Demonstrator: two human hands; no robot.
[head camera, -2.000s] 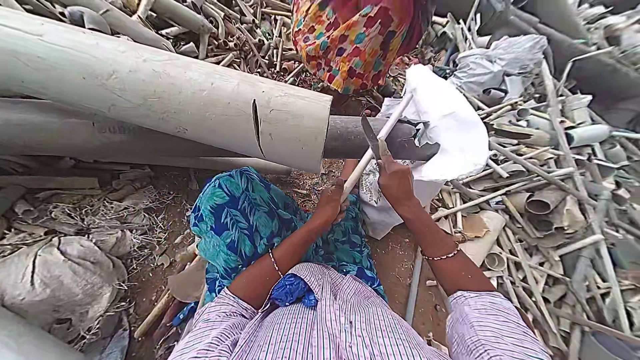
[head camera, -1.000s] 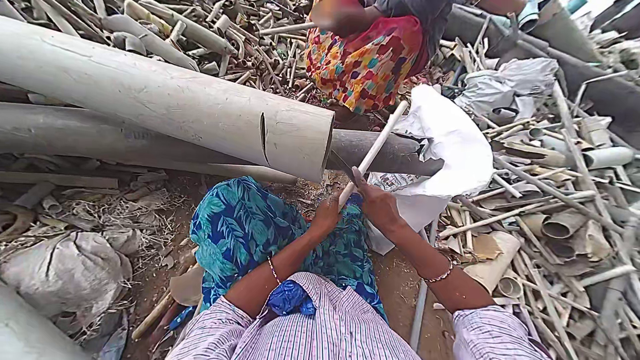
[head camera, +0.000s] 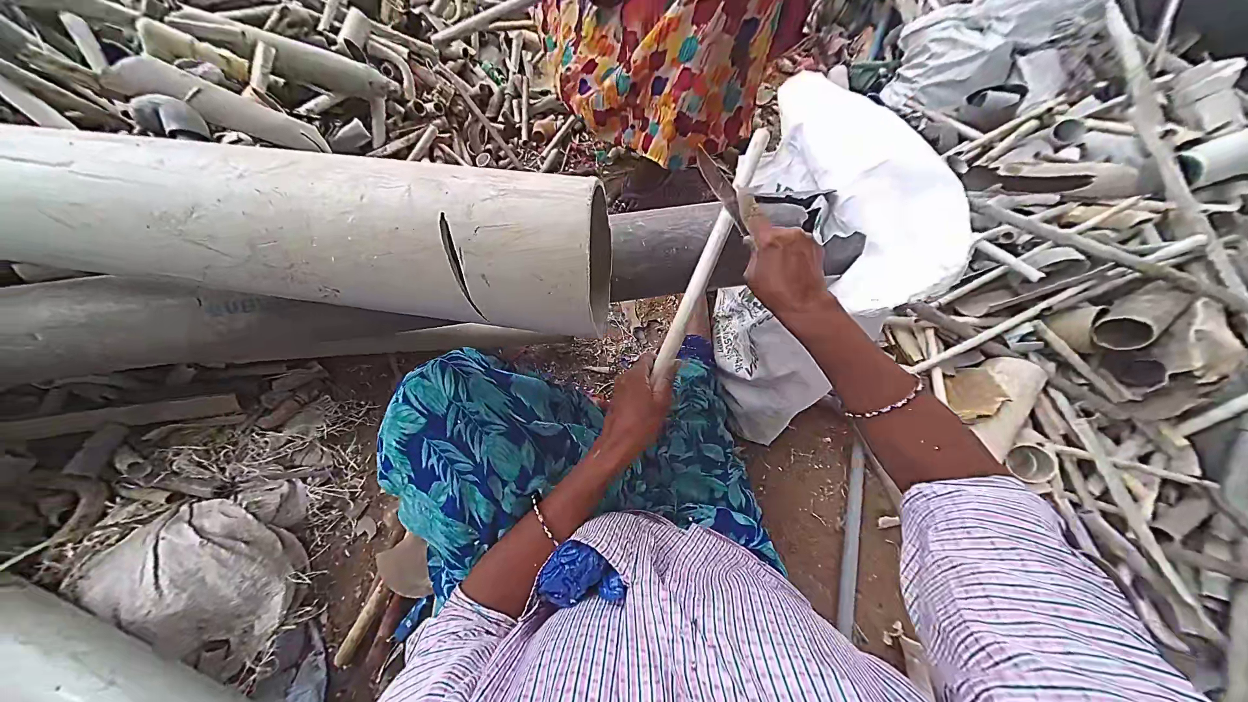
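My left hand (head camera: 636, 405) is closed around the lower end of a thin whitish plastic pipe (head camera: 704, 268), which slants up and to the right. A knife (head camera: 723, 190) is in my right hand (head camera: 786, 265), its blade crossing the pipe near the upper end. Just beyond, a dark grey pipe (head camera: 663, 252) runs into the mouth of a white woven sack (head camera: 877, 185). To the left lies a large pale pipe (head camera: 292, 219) with a slit near its open end.
A co-worker in a colourful patterned garment (head camera: 673, 73) sits ahead. Pipe scraps (head camera: 1136, 317) are heaped on the right, and more (head camera: 263, 58) at the back left. Another big grey pipe (head camera: 146, 322) lies beneath the pale one. A dusty sack (head camera: 200, 580) rests at lower left.
My right hand with the knife has moved up the thin pipe, away from my left hand, since one second ago. My left hand still holds the lower end.
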